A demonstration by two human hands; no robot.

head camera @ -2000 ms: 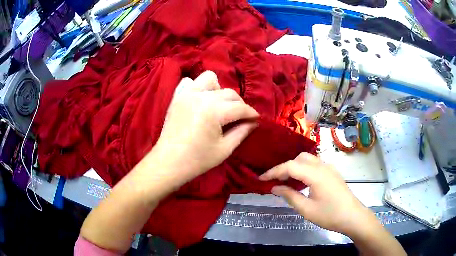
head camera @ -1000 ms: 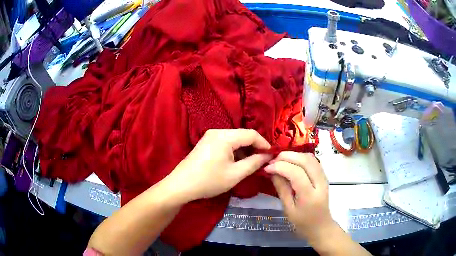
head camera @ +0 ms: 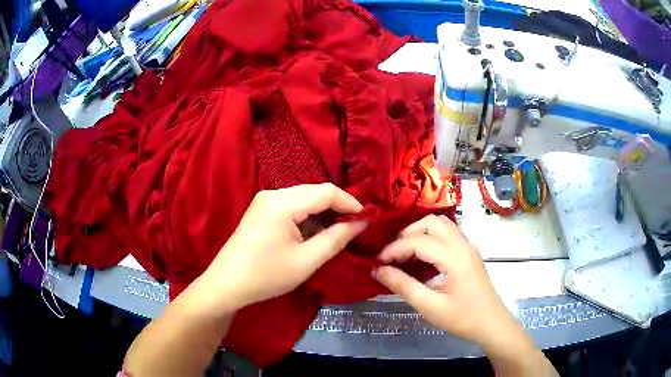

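A large heap of thin red cloth (head camera: 199, 169) lies left of the needle, with a finely ribbed panel (head camera: 288, 151) showing in it. My left hand (head camera: 283, 243) pinches a fold of the cloth between thumb and fingertips. My right hand (head camera: 438, 276) is just right of it, with thumb and fingers on the cloth near its front edge. The cloth runs to the needle area of the white sewing machine (head camera: 544, 99), where a warm glow lights it. The presser foot is hard to make out.
Orange-red and yellow loop handles (head camera: 531, 185) lie beside the needle. An open notebook (head camera: 592, 213) with a pen (head camera: 619, 197) is to their right. A ruler strip (head camera: 368, 321) runs along the front edge of the table. A round grey device (head camera: 31, 153) and a white cable are at the left.
My hands were close together at the cloth edge a second ago and are now farther apart. My left hand has moved left. The view has shifted slightly.
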